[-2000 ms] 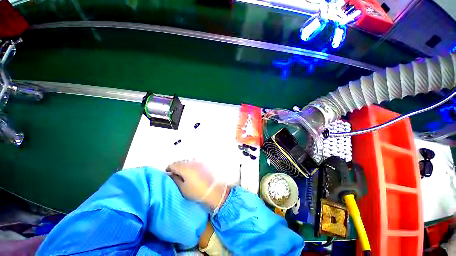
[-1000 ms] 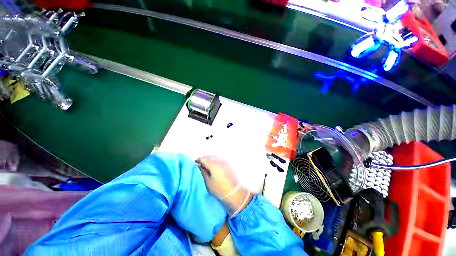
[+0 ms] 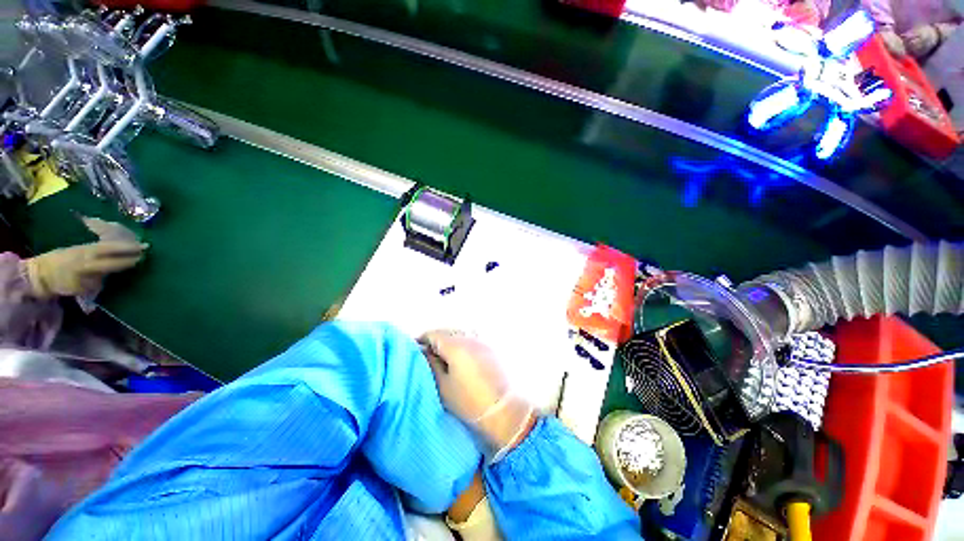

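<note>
My arms are folded in blue sleeves over the near edge of the white sheet (image 3: 518, 264). My right hand (image 3: 474, 386), in a pale thin glove, lies against my left sleeve, fingertips partly hidden. My left hand (image 3: 478, 520) shows only as a bit of wrist and pale glove at the bottom edge; its fingers are hidden. On the sheet are a solder wire reel (image 3: 432, 216) in a black holder, small black parts (image 3: 493, 266), a red bag (image 3: 603, 294) with white pieces, and a thin dark tool (image 3: 561, 393) right of my right hand.
Right: cream dish (image 3: 638, 449), black fan-like unit (image 3: 692, 380), clear hood with ribbed hose (image 3: 877, 285), yellow-handled iron (image 3: 798, 518), red divided bin (image 3: 888, 444). Far right, a blue-glowing figure (image 3: 830, 85) on the belt. Left: clear figures (image 3: 90, 106) and another person's gloved hand (image 3: 90, 259).
The view has swung left, so the bench things sit lower and further right in it. Another person's gloved hand has come in at the left. My folded arms look unchanged.
</note>
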